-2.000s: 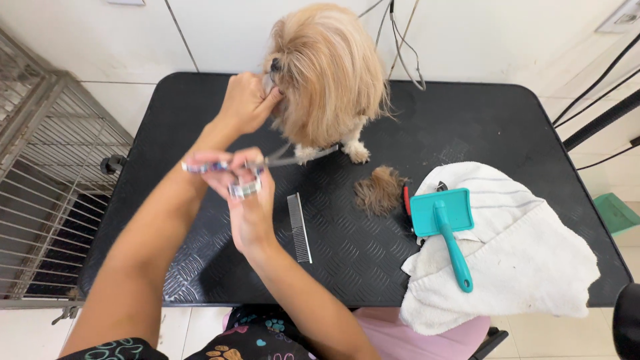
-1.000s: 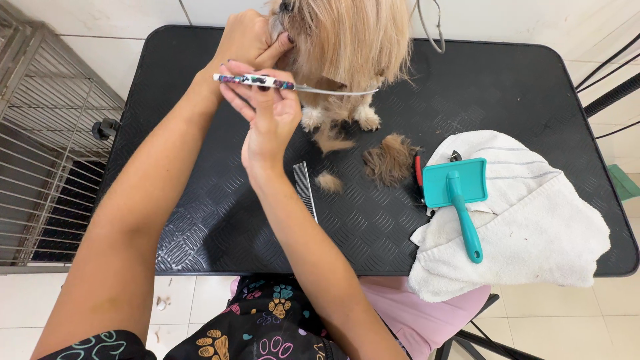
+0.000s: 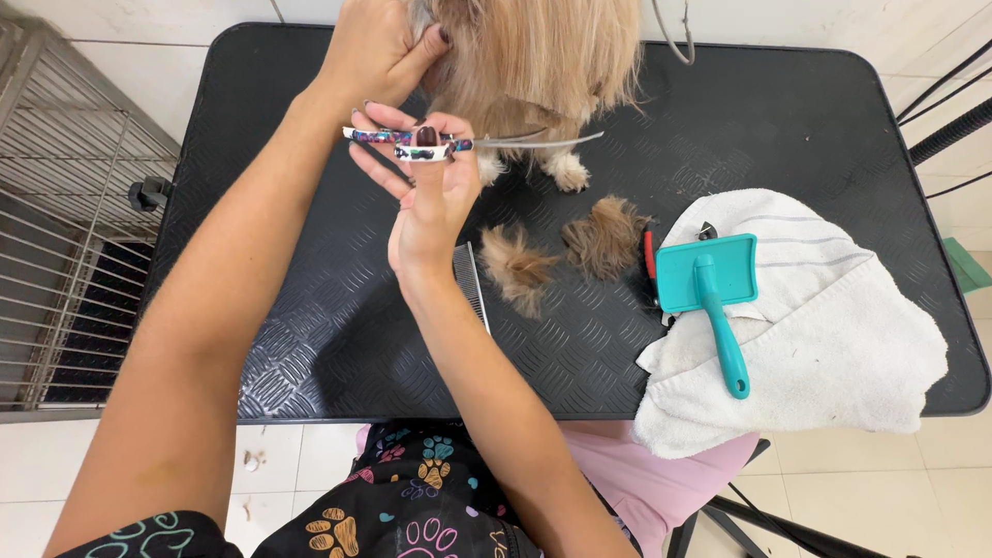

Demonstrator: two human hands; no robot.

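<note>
A long-haired tan dog [image 3: 542, 54] stands or sits on the black grooming table, its head cut off by the top edge. My left hand [image 3: 380, 54] grips the hair at the left side of the dog's head. Below it, my right hand [image 3: 430, 167] holds curved grooming scissors [image 3: 542, 142] by patterned finger rings, the blades slightly parted and pointing right in front of the dog's coat. A metal comb [image 3: 470, 283] lies partly hidden under my right forearm. Two clumps of cut hair, one nearer [image 3: 518, 267] and one to its right [image 3: 606, 235], lie before the paws.
On the table's right, a teal slicker brush [image 3: 709, 275] rests on a white towel [image 3: 806, 364], beside a red-handled tool [image 3: 649, 263]. A wire cage [image 3: 70, 194] stands at the left. A cable loop [image 3: 676, 39] hangs behind the table [image 3: 775, 116].
The nearer clump of hair looks bigger than a second ago, when smaller tufts lay there and by the paws. The scissors, seen lower two seconds ago against the table, now cross the dog's coat.
</note>
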